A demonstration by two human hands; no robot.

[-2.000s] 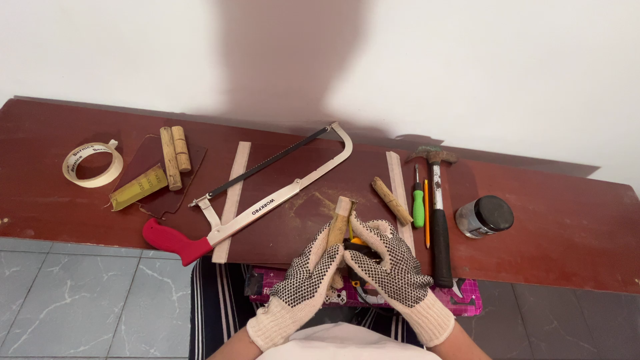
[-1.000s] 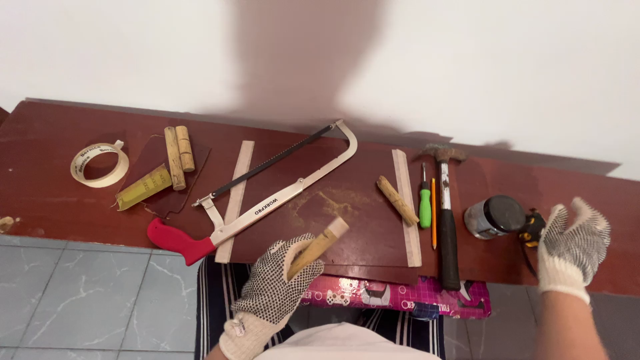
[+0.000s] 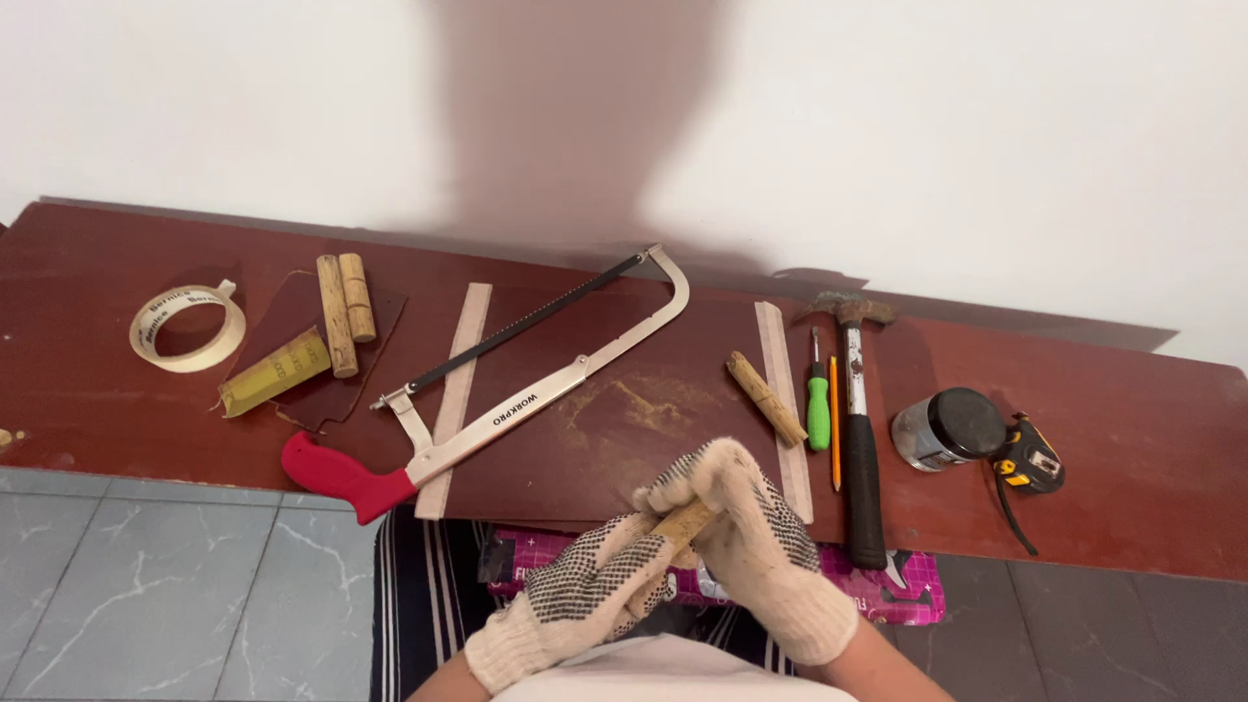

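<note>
Both hands wear white knit gloves with black dots. My left hand (image 3: 604,575) is closed around a short wooden stick (image 3: 683,525), held over the near edge of the red-brown board. Around the stick's upper end are the fingers of my right hand (image 3: 751,536), which hide that end. Ahead and to the left lies a Workpro hacksaw (image 3: 517,402) with a red handle. Beyond my right hand is another short stick (image 3: 765,398), its lower end against a pale strip (image 3: 783,409). Sawdust (image 3: 634,405) is scattered on the board between saw and stick.
Right: green screwdriver (image 3: 818,409), orange pencil (image 3: 836,419), claw hammer (image 3: 862,439), black-lidded jar (image 3: 946,429), tape measure (image 3: 1032,456). Left: masking tape roll (image 3: 188,329), two sticks (image 3: 336,317), folded yellow sandpaper (image 3: 276,372) by a dark sheet (image 3: 375,363). Another pale strip (image 3: 454,400) passes under the saw.
A second ago my right hand was at the far right by the tape measure. It has come back to the stick in my left hand, and the tape measure lies beside the jar.
</note>
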